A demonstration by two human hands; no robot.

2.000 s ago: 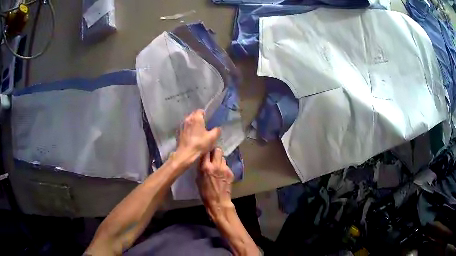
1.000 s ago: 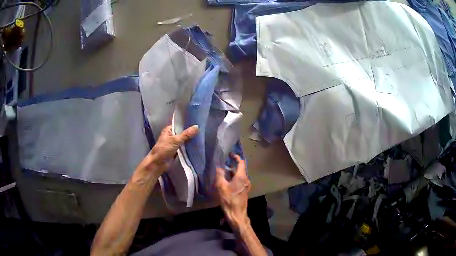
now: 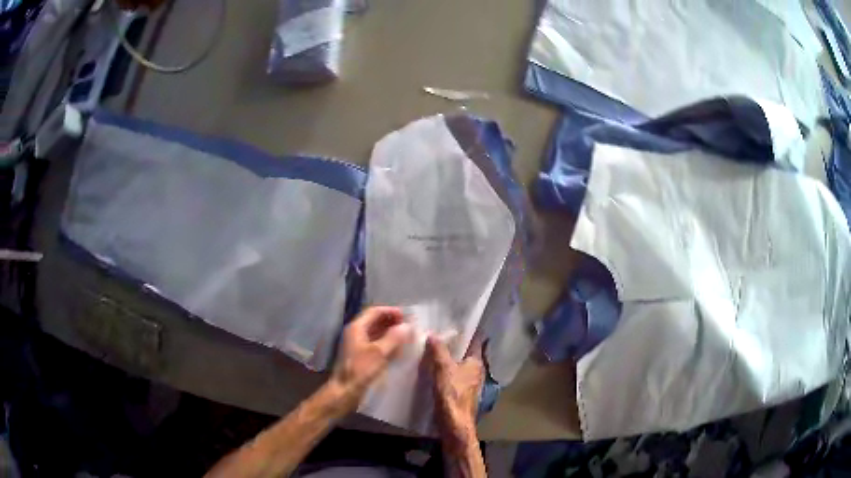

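A narrower stack of blue cloth lies in front of me with white marker paper [image 3: 439, 205] on top, faint print at its middle. Blue cloth [image 3: 495, 154] shows along its right edge. My left hand [image 3: 378, 344] is over the lower part of the paper, thumb and fingertips close together at a small pale slip [image 3: 425, 322]. The slip is blurred, and I cannot tell which hand holds it. My right hand [image 3: 455, 373] rests on the lower right edge of the stack, its fingertips near the slip.
A paper-topped blue stack [image 3: 215, 238] lies at left. A large paper-topped body stack [image 3: 700, 280] lies at right, with folded blue cloth [image 3: 718, 126] behind it. A blue-and-white block [image 3: 306, 42] stands at the back. Dark scraps [image 3: 672, 457] are heaped beyond the near edge.
The view has shifted. The lifted paper and blue layers now lie flat on the middle stack. Both hands have come together near its lower end, where a pale slip now shows.
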